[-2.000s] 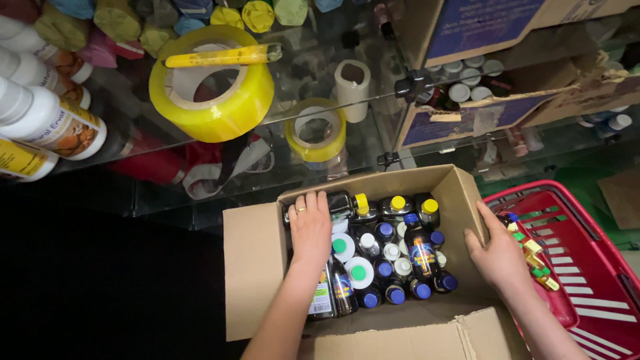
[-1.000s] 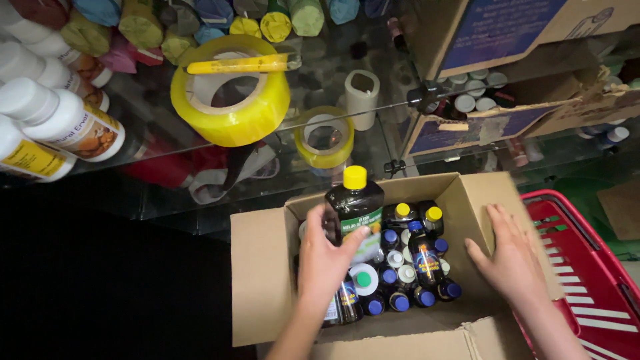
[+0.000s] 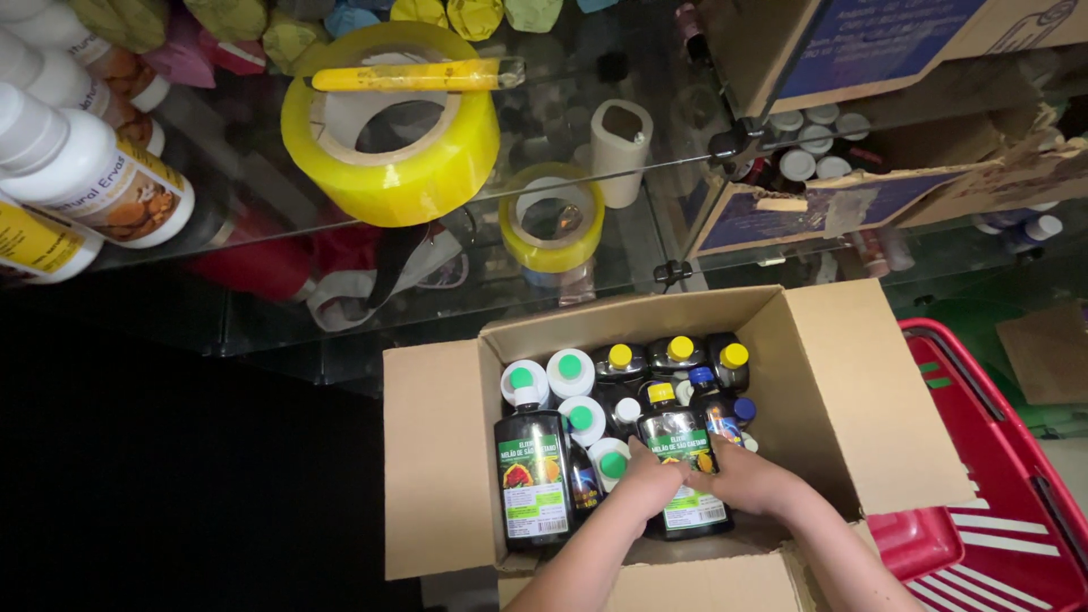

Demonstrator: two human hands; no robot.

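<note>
An open cardboard box [image 3: 646, 310] holds several bottles with yellow, blue, white and green caps. Both hands are inside it, thumbs close together, on a dark yellow-capped bottle [image 3: 673, 421] with a green and white label, which lies on top of the others. My left hand [image 3: 650, 476] touches its left side and my right hand [image 3: 739, 476] its right side. A similar dark bottle with a white cap [image 3: 531, 476] lies at the box's left. White bottles with green caps [image 3: 580, 418] stand between them. The fingertips are partly hidden.
Behind the box, glass shelves carry a large yellow tape roll [image 3: 391, 183] with a yellow cutter knife [image 3: 408, 76], a smaller tape roll [image 3: 552, 255] and white bottles [image 3: 93, 170]. A torn carton [image 3: 841, 204] sits at upper right. A red basket [image 3: 922, 544] stands right of the box.
One second ago my left hand held a dark yellow-capped bottle upright above the box's left part, and my right hand was at the right flap. Now both hands are on a bottle lying inside.
</note>
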